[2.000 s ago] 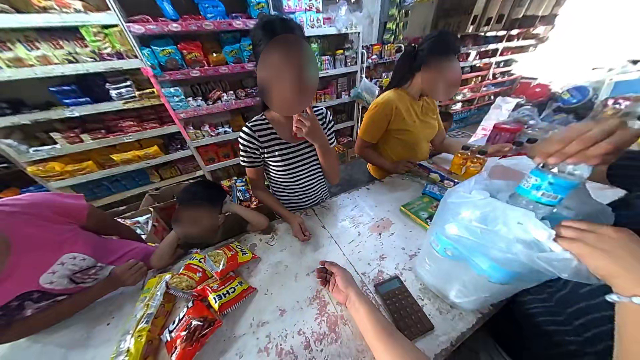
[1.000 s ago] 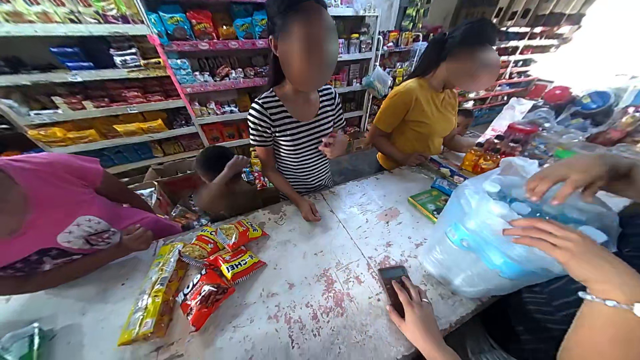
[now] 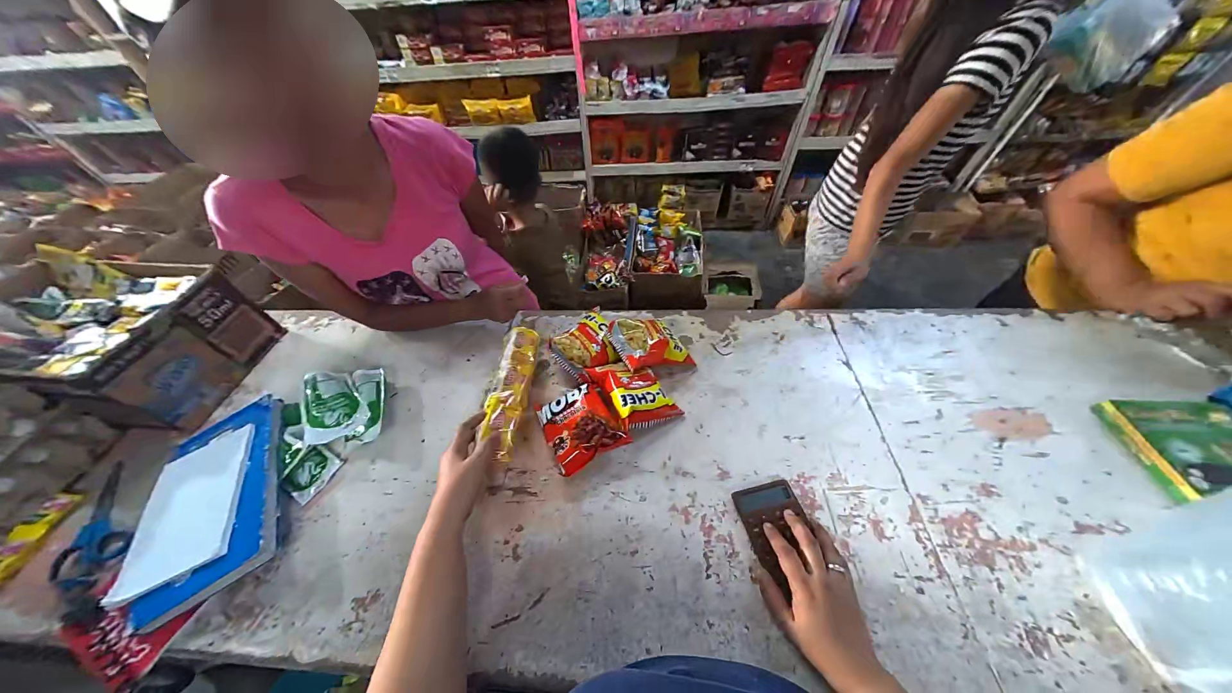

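Observation:
My left hand (image 3: 466, 462) has its fingers around the near end of a long yellow snack pack (image 3: 512, 390), which lies on the worn white counter (image 3: 616, 568). Just right of that pack, several red and yellow snack bags (image 3: 630, 395) sit in a loose pile, touching one another. My right hand (image 3: 813, 587) rests over a dark calculator (image 3: 767, 505), fingertips on its keys and a ring on one finger; the calculator lies flat on the counter.
Left are green sachets (image 3: 334, 406), a blue notebook with paper (image 3: 265, 520), blue-handled scissors (image 3: 96, 544) and a cardboard box (image 3: 168, 361). Right are a green box (image 3: 1174, 443) and a plastic bag (image 3: 1174, 577). A person in pink (image 3: 356, 221) leans at the far edge; others stand behind the counter.
The view has swung left. My left hand now grips the yellow pack, which lay untouched before. My right hand stays at the calculator. The person in stripes has moved back from the counter's edge.

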